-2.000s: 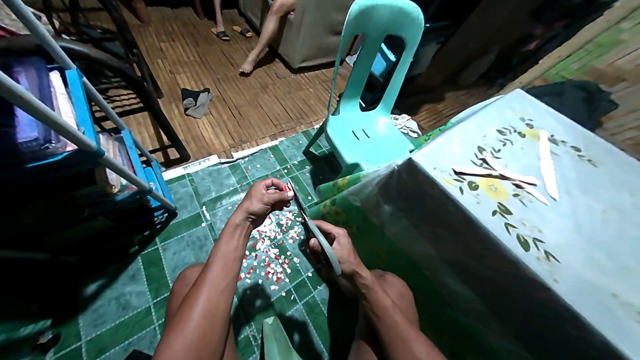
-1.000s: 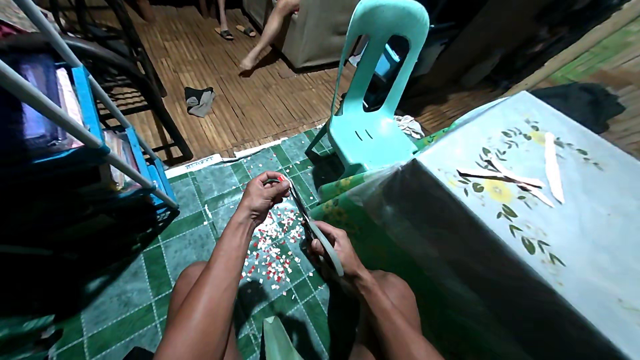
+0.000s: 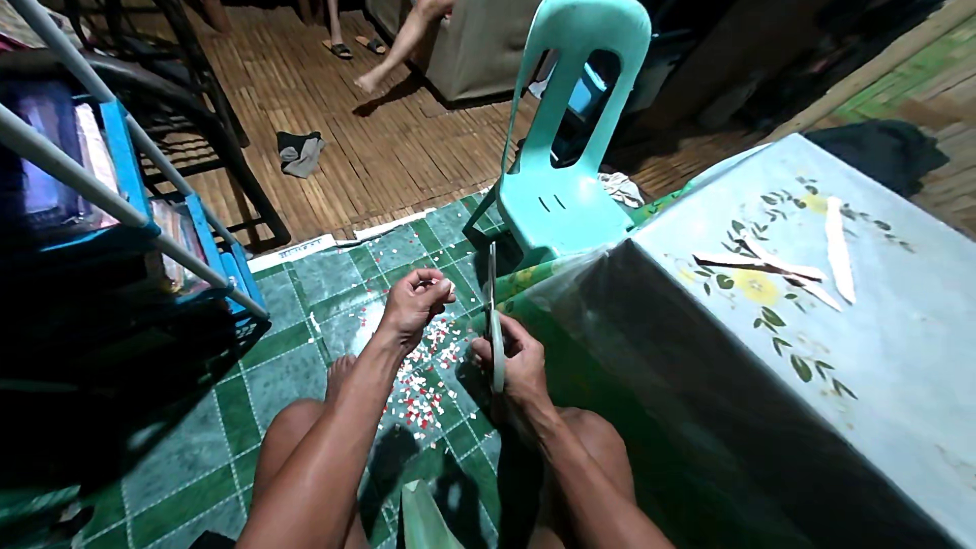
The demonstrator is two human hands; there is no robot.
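Note:
My right hand (image 3: 515, 358) grips a pair of scissors (image 3: 494, 320) by the pale handles, blades pointing away from me; whether the blades are parted is hard to tell. My left hand (image 3: 418, 301), to the left of the scissors and apart from them, pinches a small whitish piece (image 3: 451, 288) between thumb and fingers. Beneath both hands, many tiny white and red cut bits (image 3: 419, 389) lie scattered on the green tiled-pattern floor. On the table (image 3: 900, 366) at the right, several curved strips (image 3: 839, 252), white and dark, lie on the flowered cover, some crossing each other.
A turquoise plastic chair (image 3: 560, 206) stands ahead, beside the table's near corner. At the left is a rack with blue bins (image 3: 130, 168). A dark and grey cloth (image 3: 300, 154) lies on the bamboo floor. Another person's legs (image 3: 404, 46) show near a sofa (image 3: 480, 53).
The scissors were close against my left hand; now they are apart from it, to the right, and point more straight ahead. My left hand still pinches a small piece.

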